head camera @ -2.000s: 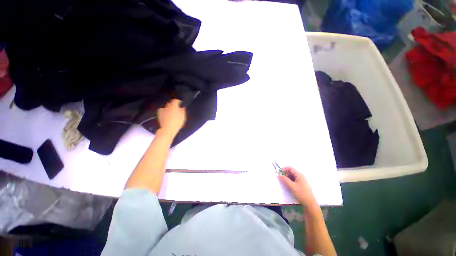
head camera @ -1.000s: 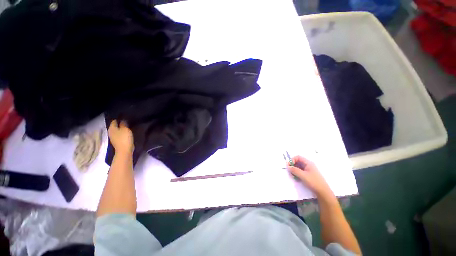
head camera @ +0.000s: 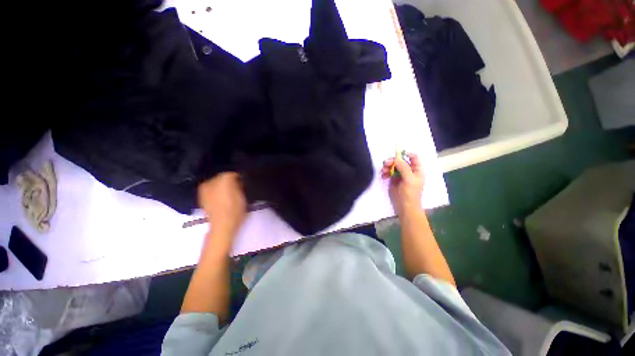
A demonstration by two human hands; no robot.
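Observation:
A black garment (head camera: pixel 306 139) lies spread on the white-topped table (head camera: pixel 139 233), with its near edge close to the table's front edge. My left hand (head camera: pixel 224 201) is on the garment's lower edge, blurred, and grips the cloth there. My right hand (head camera: pixel 405 181) is right of the garment near the table's right edge. It holds small thread snips (head camera: pixel 398 161) between the fingers, blades pointing away from me. Small shiny buttons (head camera: pixel 207 50) show on the black cloth at the upper left.
A pile of black garments (head camera: pixel 42 62) fills the upper left. A beige cloth (head camera: pixel 37 195) and a black phone (head camera: pixel 28 252) lie at left. A thin brown strip (head camera: pixel 196 222) is partly under the garment. A white bin (head camera: pixel 512 90) with black cloth stands right of the table.
The black garment has moved right and nearer to me, covering part of the strip. My left hand has moved right with the cloth. The view has shifted, and my right hand still holds the snips.

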